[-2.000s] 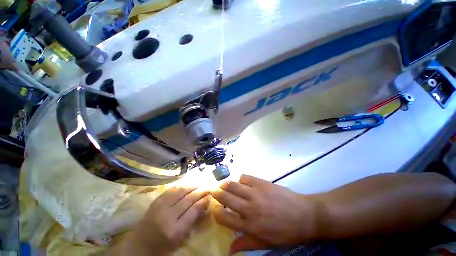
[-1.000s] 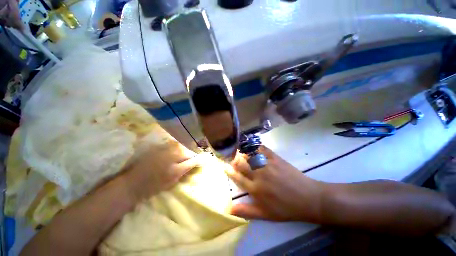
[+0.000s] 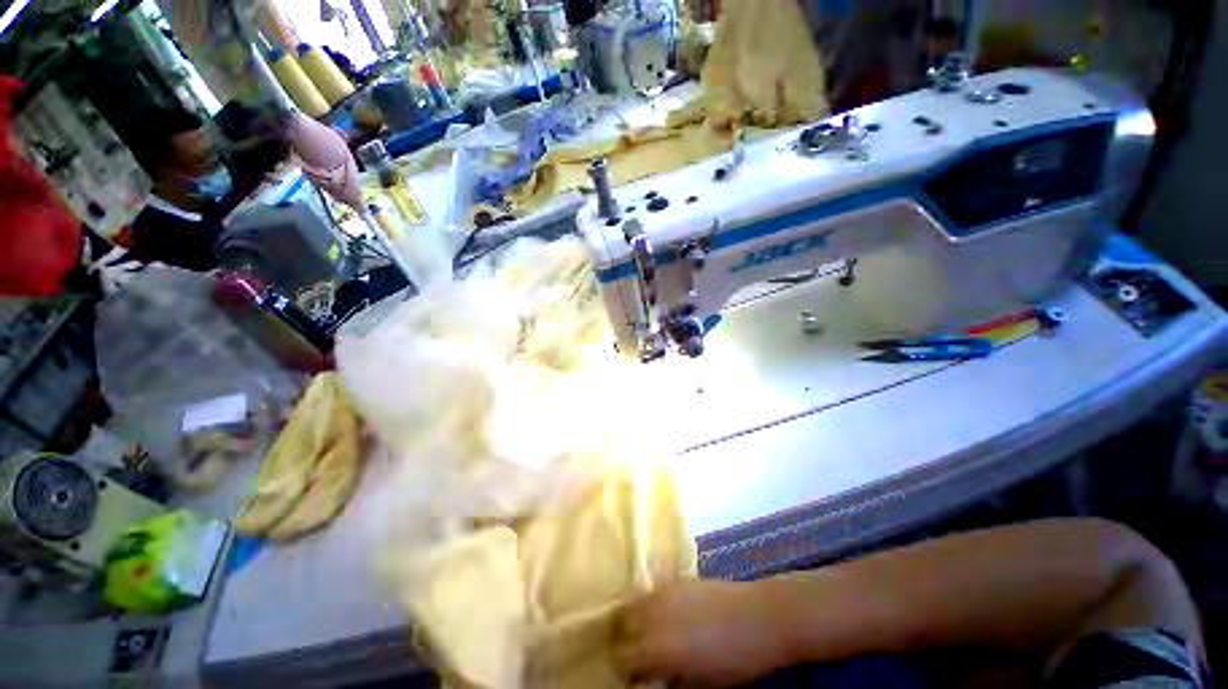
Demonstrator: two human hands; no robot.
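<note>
The pale yellow fabric (image 3: 579, 538) hangs over the table's front edge, with the sheer cream overlay (image 3: 431, 364) puffed on its left. Glare hides the part near the presser foot. My right hand (image 3: 673, 633) holds the yellow fabric at the front edge, blurred. My left hand cannot be seen. The white sewing machine (image 3: 862, 215) stands behind the fabric, its needle area (image 3: 660, 343) brightly lit. Blue-handled snips (image 3: 929, 350) lie on the bed beside a red-and-yellow tool (image 3: 1017, 323).
A person in a mask (image 3: 189, 182) is at the back left. A plastic bag (image 3: 175, 350), a folded yellow piece (image 3: 307, 464) and a green-yellow packet (image 3: 155, 559) are at the left. More yellow fabric (image 3: 761, 61) hangs behind the machine.
The view has pulled back and up from the needle. The yellow fabric has moved off the needle area toward the front edge with my right hand. My left hand has gone from sight.
</note>
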